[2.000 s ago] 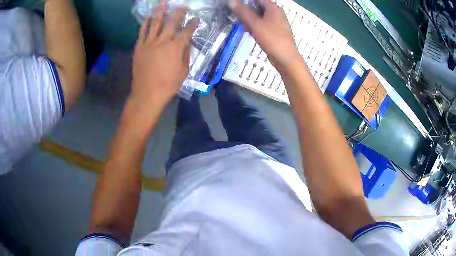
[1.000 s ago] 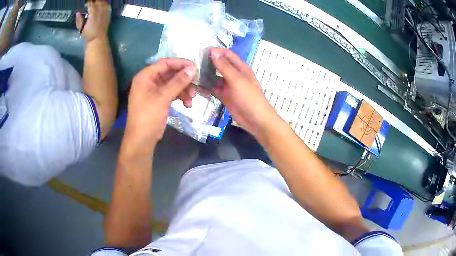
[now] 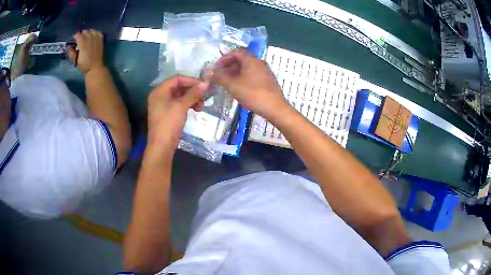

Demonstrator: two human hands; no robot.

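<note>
My left hand [image 3: 175, 105] and my right hand [image 3: 245, 80] meet over clear zip bags, fingertips close together. The right fingers pinch the edge of a small clear bag [image 3: 209, 69]. The left thumb and forefinger are pressed together beside it; whether they hold something is too small to tell. A larger clear zip bag [image 3: 188, 45] lies just beyond the hands. More crinkled bags [image 3: 202, 131] lie under and nearer than the hands, on a blue parts bin [image 3: 244, 129] whose edge shows at the right.
A white parts tray [image 3: 312, 88] with rows of small pieces is right of the bin. Further right are a brown square block [image 3: 393, 122] on a blue box [image 3: 366, 111] and a blue stool [image 3: 430, 204]. A track [image 3: 350, 27] runs behind. Another person [image 3: 59, 134] works at left.
The hands have come back from the bags, with fingertips now close together. The larger bag now lies flat beyond them. The view has shifted, showing more of the neighbouring person.
</note>
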